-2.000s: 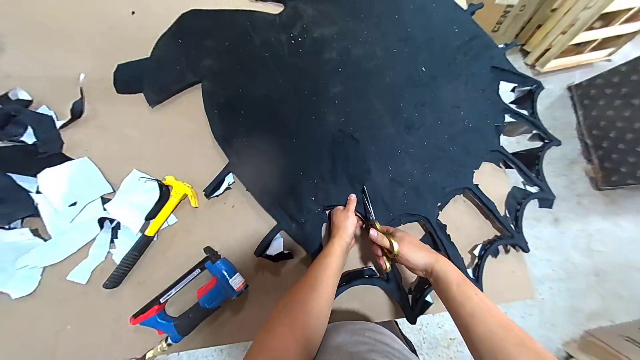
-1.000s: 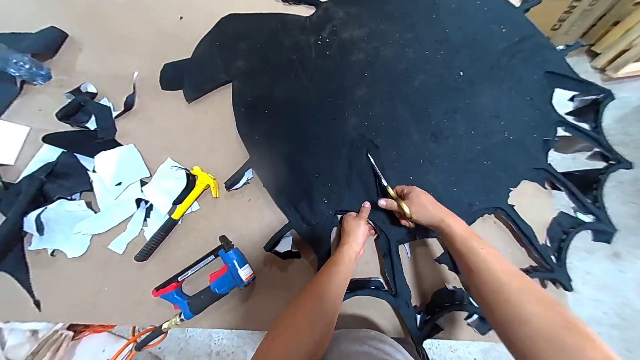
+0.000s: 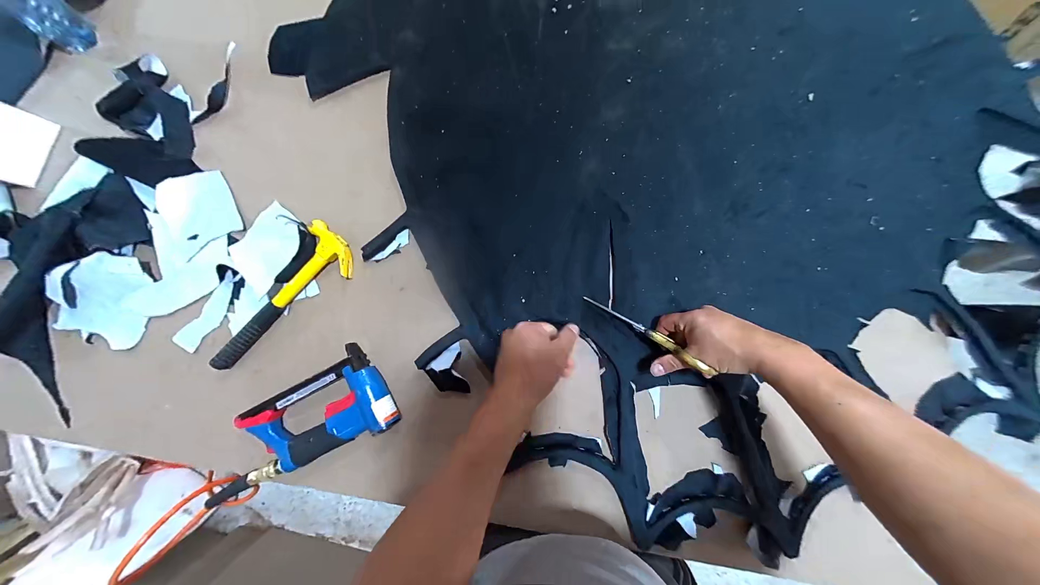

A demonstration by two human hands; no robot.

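Observation:
A large black fabric cover (image 3: 691,146) with a scalloped, cut-out lower edge lies across the brown work surface. My right hand (image 3: 711,341) holds gold-handled scissors (image 3: 682,355) just above the lower part of the cloth, their tips pointing up and left. A narrow pale slit (image 3: 611,264) runs through the cloth above the scissors' tips. My left hand (image 3: 536,361) is closed on the cloth's edge at the upper left of one opening, its fingertips partly hidden. Whether the scissors' blades are apart cannot be told.
To the left lie a yellow claw hammer (image 3: 296,280), a blue and red pneumatic stapler (image 3: 337,414) on an orange hose (image 3: 154,532), and a heap of black and white fabric scraps (image 3: 122,284). A clear plastic bottle (image 3: 61,24) is at the upper left.
The scissors have come away from the upright line they lay along and now point up and left, leaving a pale slit visible. The view has shifted toward the left side of the table.

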